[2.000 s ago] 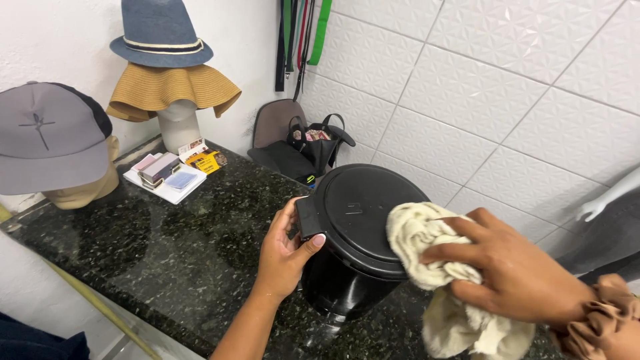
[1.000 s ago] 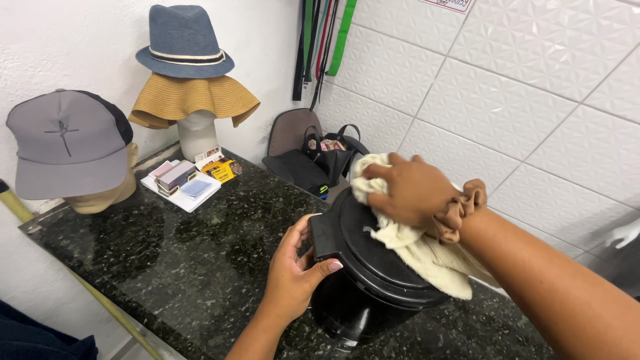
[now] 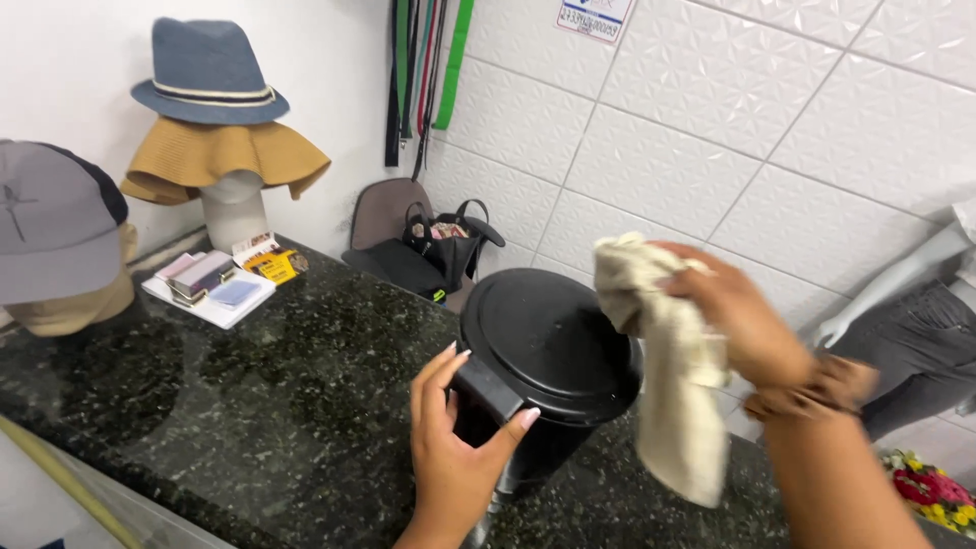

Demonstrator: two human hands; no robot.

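Observation:
A black lidded bin point(image 3: 549, 343) stands on the dark speckled stone counter point(image 3: 305, 412). My left hand point(image 3: 465, 435) grips the block-shaped hinge part at the lid's near left edge, thumb on one side and fingers on the other. My right hand point(image 3: 724, 313), blurred and with a brown scrunchie at the wrist, holds a bunched cream cloth point(image 3: 679, 381) at the lid's right side. The cloth's loose end hangs down beside the bin. Whether the cloth touches the rim cannot be told. The bin's lower part is partly hidden by my left hand.
At the left are a grey cap on a head form point(image 3: 61, 236), a blue hat point(image 3: 210, 72) above a straw brim, and a white tray of cards point(image 3: 210, 293). Behind the counter sits a black bag point(image 3: 450, 236) on a chair. Mannequins and flowers point(image 3: 930, 488) are at the right.
My right hand and the cloth were on top of the lid one second ago and have moved off to its right side. My left hand keeps its hold on the bin.

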